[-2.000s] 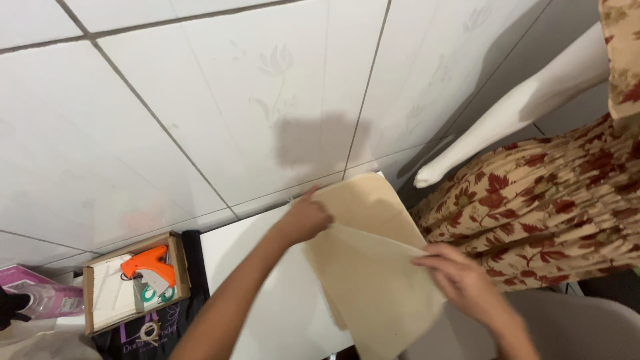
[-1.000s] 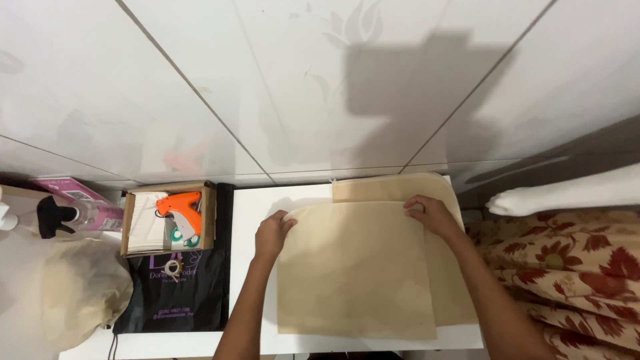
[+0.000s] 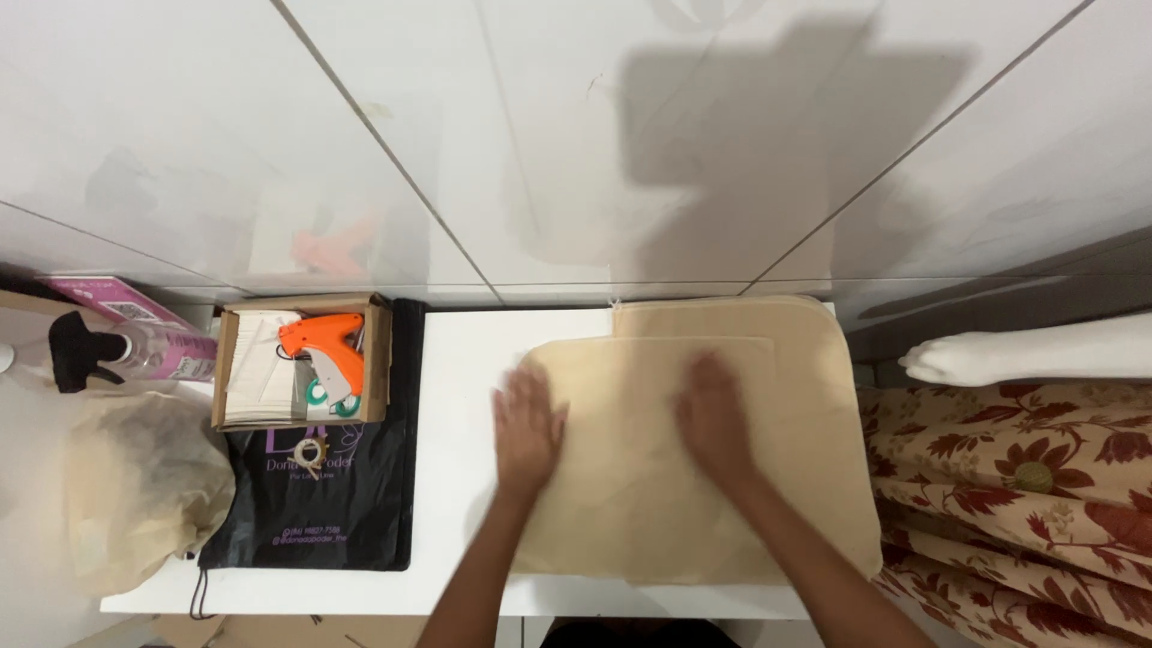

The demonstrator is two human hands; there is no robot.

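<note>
A beige cloth piece, seemingly a fabric bag (image 3: pixel 621 531), lies flat on the white table (image 3: pixel 463 378), partly over a second beige cloth piece (image 3: pixel 810 432) at its right. My left hand (image 3: pixel 526 432) rests with fingers apart at the left edge of the upper piece. Blurred by motion, my right hand (image 3: pixel 715 423) is flat on the cloth's right half, palm down. Neither hand grips anything. Short white threads show at the lower piece's top left corner.
At left, a cardboard box (image 3: pixel 382 360) holds an orange tagging gun (image 3: pixel 337 346) and white tags, beside a black drawstring bag (image 3: pixel 360 504). A spray bottle (image 3: pixel 135 351) and cream cloth bundle (image 3: pixel 144 486) stand farther left. A white mannequin hand (image 3: pixel 954 360) and floral fabric (image 3: pixel 1017 477) are right.
Both hands have let go of the upper cloth's top corners and now lie flat on it. Earlier, the cloth was held raised at an angle; now it is spread on the table.
</note>
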